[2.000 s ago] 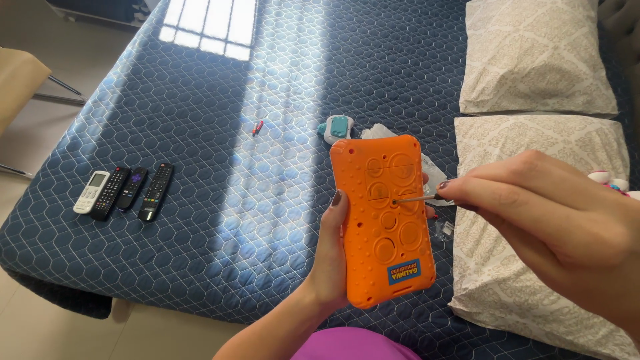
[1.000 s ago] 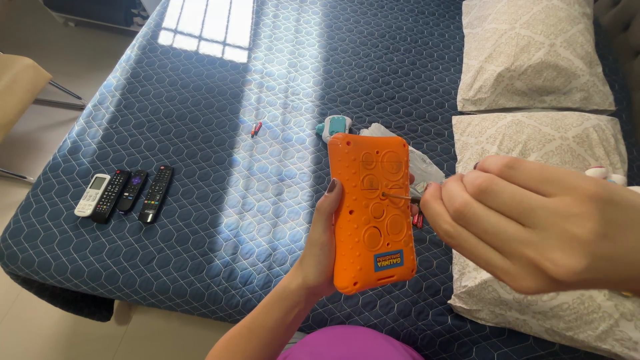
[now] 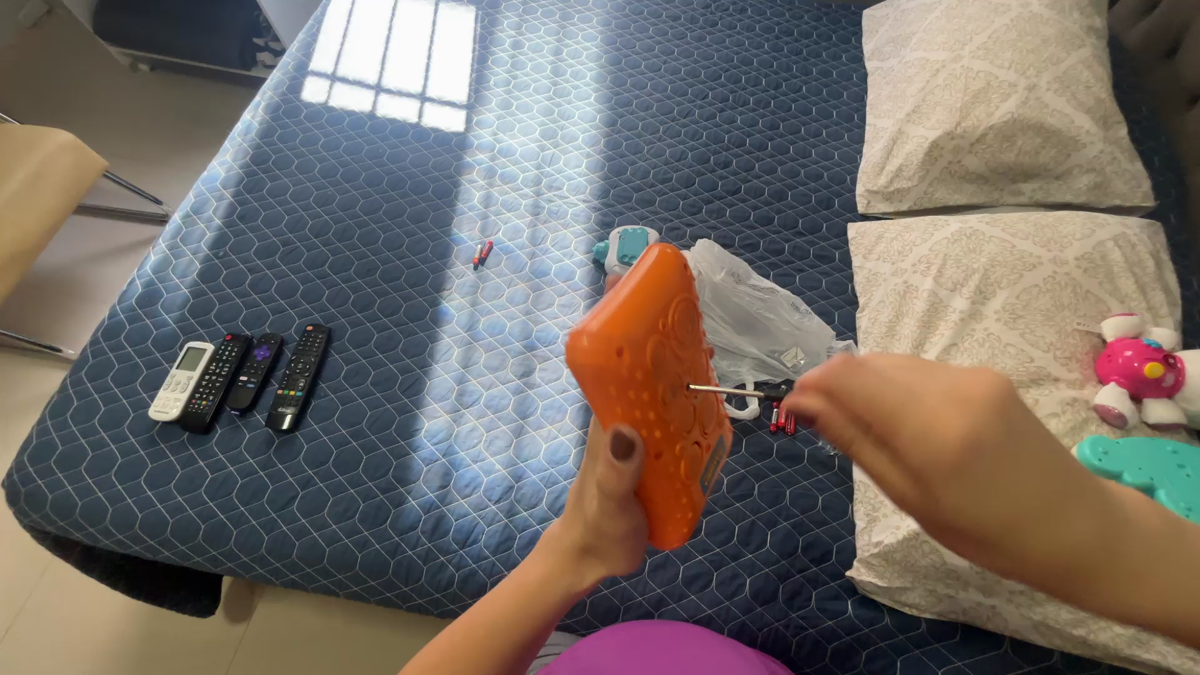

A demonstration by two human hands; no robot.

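An orange plastic toy (image 3: 647, 375) with raised circles and bumps is held up, tilted edge-on, in my left hand (image 3: 609, 497), thumb on its near side. My right hand (image 3: 909, 431) grips the dark handle of a screwdriver (image 3: 736, 391), whose metal shaft points left with its tip at a hole in the toy's face. Behind the toy lie a clear plastic bag (image 3: 759, 309) and a white and teal toy (image 3: 631, 248). Red batteries (image 3: 783, 418) lie below the bag, and two more red batteries (image 3: 482, 254) rest farther left on the quilt.
A dark blue quilted bed (image 3: 394, 375) spreads beneath everything. Several remote controls (image 3: 298, 378) lie in a row at left. Patterned pillows (image 3: 1003, 300) fill the right side, with a pink and white toy (image 3: 1139, 368) and a teal toy (image 3: 1139, 469) on the nearer one. A chair (image 3: 47, 187) stands at far left.
The orange toy has turned from nearly face-on to a steep side tilt in my left hand. My right hand still holds the screwdriver against it.
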